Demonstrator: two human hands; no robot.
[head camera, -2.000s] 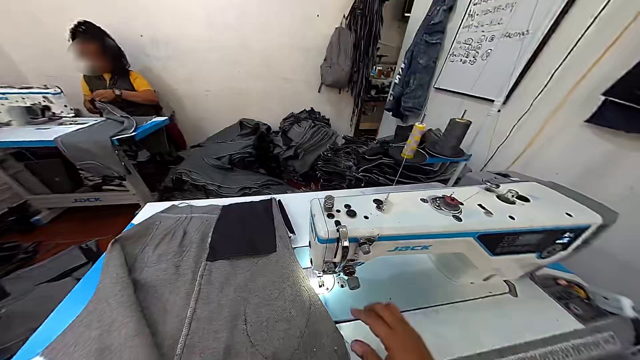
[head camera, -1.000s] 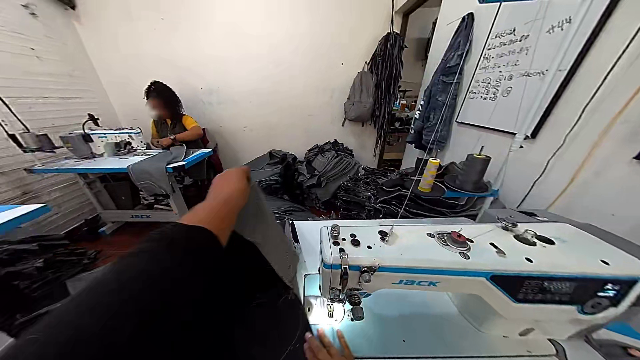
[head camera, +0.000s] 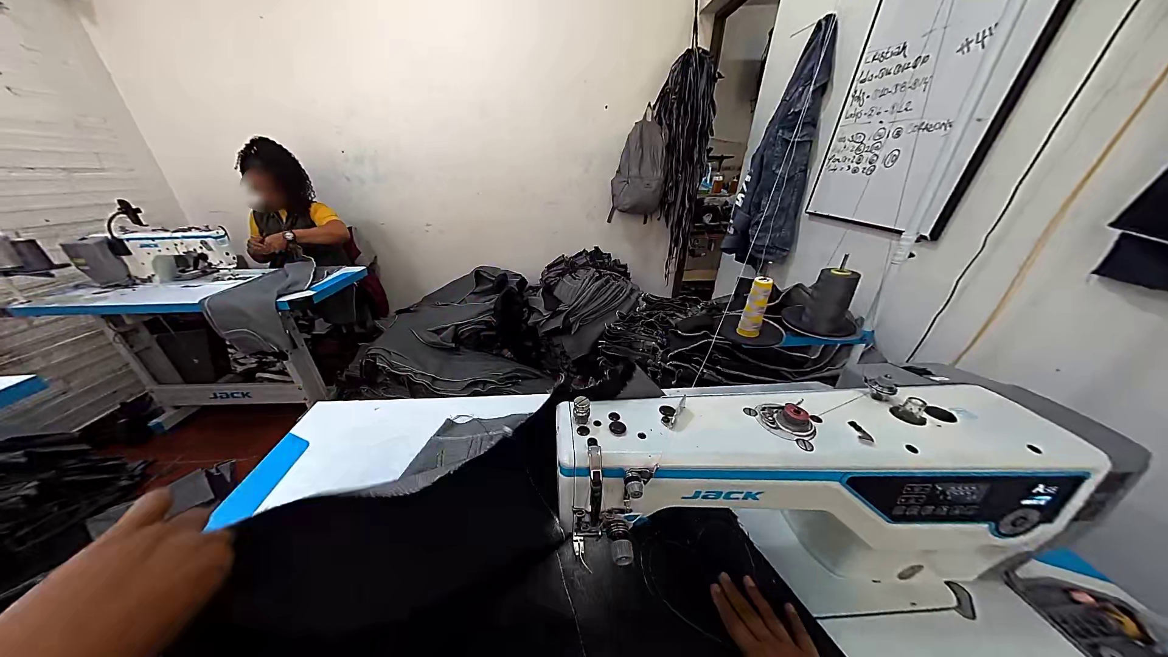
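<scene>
A black fabric piece (head camera: 411, 557) with a frayed edge spreads over the table and passes under the needle and presser foot (head camera: 580, 546) of a white Jack sewing machine (head camera: 821, 447). At the lower left, my left hand (head camera: 137, 566) is at the fabric's left edge, slightly blurred; its fingertips are partly hidden. My right hand (head camera: 762, 616) lies flat with fingers spread on the fabric, right of the needle and below the machine arm. A gray fabric part (head camera: 465, 443) shows behind the black piece.
Piles of dark fabric (head camera: 493, 328) lie behind the table. Thread cones stand on a stand, one a yellow-and-white cone (head camera: 755, 307). A co-worker (head camera: 292, 214) sits at another sewing table (head camera: 164, 297) on the left. A whiteboard (head camera: 903, 119) bears writing.
The gray fabric with a black patch lay open left of the needle; now black fabric covers that place and reaches under the machine arm. My left hand has come down to the lower left.
</scene>
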